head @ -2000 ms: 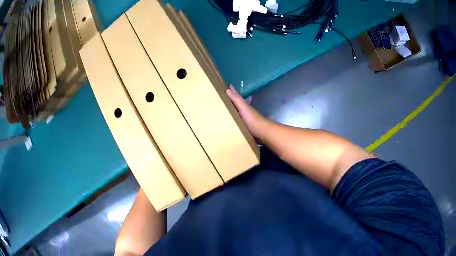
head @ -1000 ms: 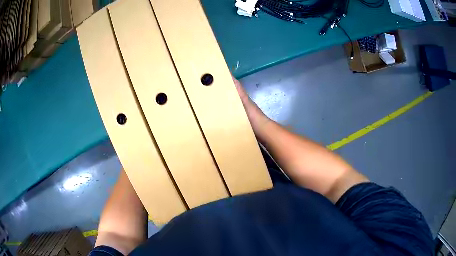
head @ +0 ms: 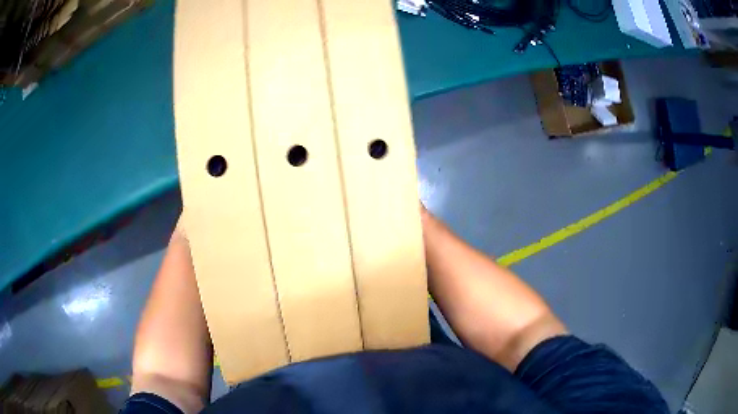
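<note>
Three light-tan cardboard inserts [head: 299,234] stand side by side close in front of my body, each with one round black hole. My left hand [head: 182,232] is at their left side, and my right hand [head: 426,220] is at their right side. Both hands hold the inserts between them. Only the wrist ends and forearms show clearly; the fingers are hidden behind the cardboard. The top ends of the inserts are cut off by the picture's upper edge.
A green-topped workbench [head: 97,154] runs across behind the inserts, with black cables [head: 485,12] on it. Fanned brown cardboard [head: 57,32] is at the upper left. An open carton [head: 558,113] stands on the grey floor. Brown cartons [head: 61,394] are at the lower left.
The three inserts have turned from a slant to nearly upright in the picture and hide more of my hands. The bench's fanned cardboard has slid towards the upper left corner.
</note>
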